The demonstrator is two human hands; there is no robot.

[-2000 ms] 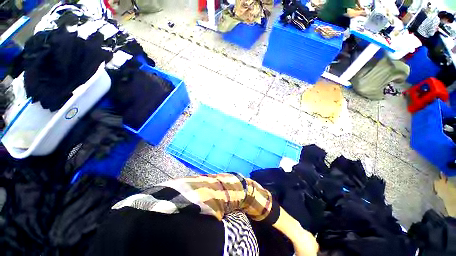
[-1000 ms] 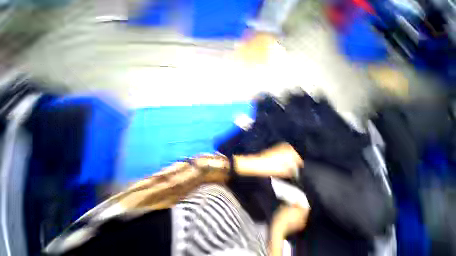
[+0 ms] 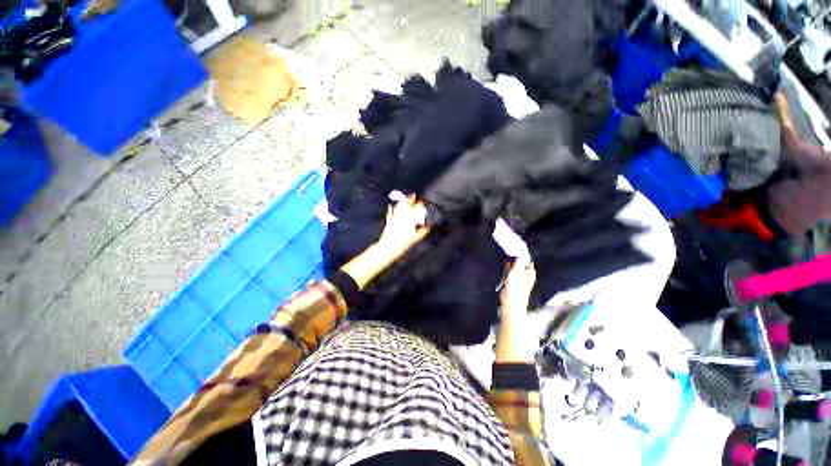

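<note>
A large heap of black garment pieces (image 3: 547,173) with jagged layered edges lies in front of me, over the white table and towards my lap. My left hand (image 3: 405,223) is on the heap, its fingers closed on black cloth with a small white bit beside them. My right hand (image 3: 518,280) is to the right, holding a white strip (image 3: 510,239) that lies against the black cloth. The white overlock machine (image 3: 615,359) with dark knobs stands right of my right hand.
A light blue crate (image 3: 241,282) lies left of the heap, with a darker blue crate (image 3: 100,410) below it. The checked apron (image 3: 374,391) covers my lap. Pink-tipped thread stands (image 3: 774,282) are at the right. Another person's arm (image 3: 795,127) shows at upper right.
The view has swung right, bringing the machine into sight. Both hands are now on the black heap; two seconds ago one bare forearm showed at the bottom. The white strip remains by my right hand.
</note>
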